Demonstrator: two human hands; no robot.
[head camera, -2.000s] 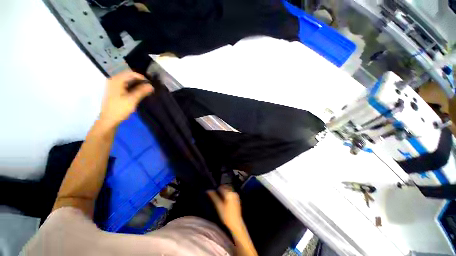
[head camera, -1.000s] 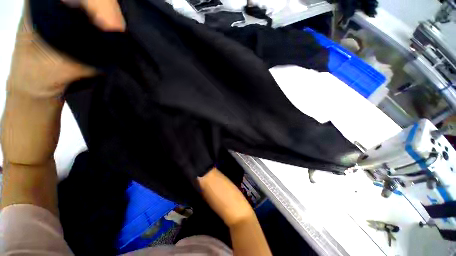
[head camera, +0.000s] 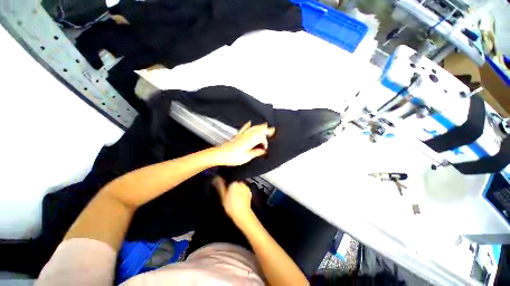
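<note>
A black garment piece (head camera: 291, 131) lies over the front edge of the white machine table, its tip reaching the needle area of the white sewing machine (head camera: 447, 106). The rest hangs down over my lap and to the left. My left hand (head camera: 246, 146) lies on the cloth at the table edge, fingers spread a little; I cannot tell if it pinches the cloth. My right hand (head camera: 235, 196) is lower, below the table edge, against the hanging black cloth; its grip is unclear.
Dark metal snips (head camera: 390, 177) and a small brown tab (head camera: 415, 209) lie right of the needle. A dark cloth heap (head camera: 207, 28) covers the far left of the table. Blue crates stand behind the table (head camera: 335, 25) and by my lap (head camera: 134, 258). A perforated grey post (head camera: 72, 67) stands left.
The garment was lifted high at the left and is now down over the table edge and lap. My left hand has moved right and down onto the cloth, near the table edge.
</note>
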